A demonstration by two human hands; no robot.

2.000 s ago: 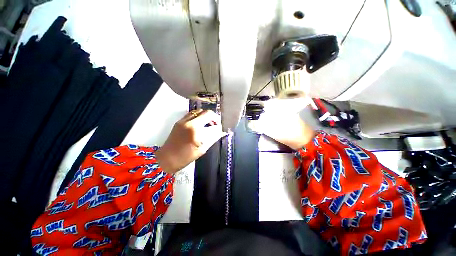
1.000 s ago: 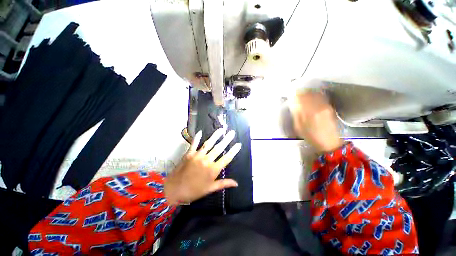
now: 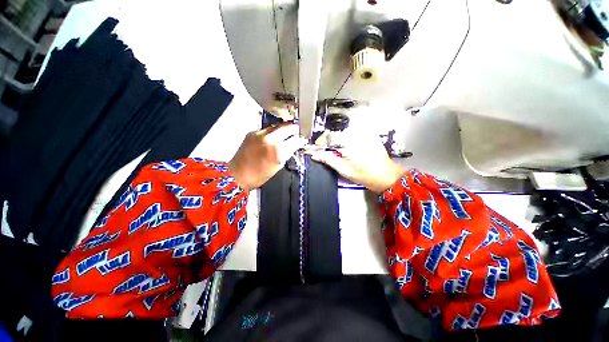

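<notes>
A black fabric panel [image 3: 322, 220] lies lengthwise below the machine head, with a thin silvery zipper line [image 3: 302, 220] down its middle. My left hand [image 3: 264, 155] is at the panel's far end, its fingertips closed on the zipper end just in front of the needle area. My right hand [image 3: 357, 159] meets it from the right, fingers closed. A small red part shows at its fingers, seemingly the thread snips [image 3: 337, 153], mostly hidden by the hand. The exact contact of the fingertips is blurred by glare. The needle is hidden behind the machine head.
The white sewing machine head [image 3: 400, 53] with its cream knob [image 3: 366, 61] stands above the work. Stacked black strips [image 3: 80, 133] fan out at left, with a single strip [image 3: 193, 117] beside them. A glossy black heap [image 3: 577, 230] lies far right. A dark apron shows below.
My right hand has come back from the right side of the bed to the zipper end. My left hand, spread flat on the panel a second ago, has moved up and closed its fingers there.
</notes>
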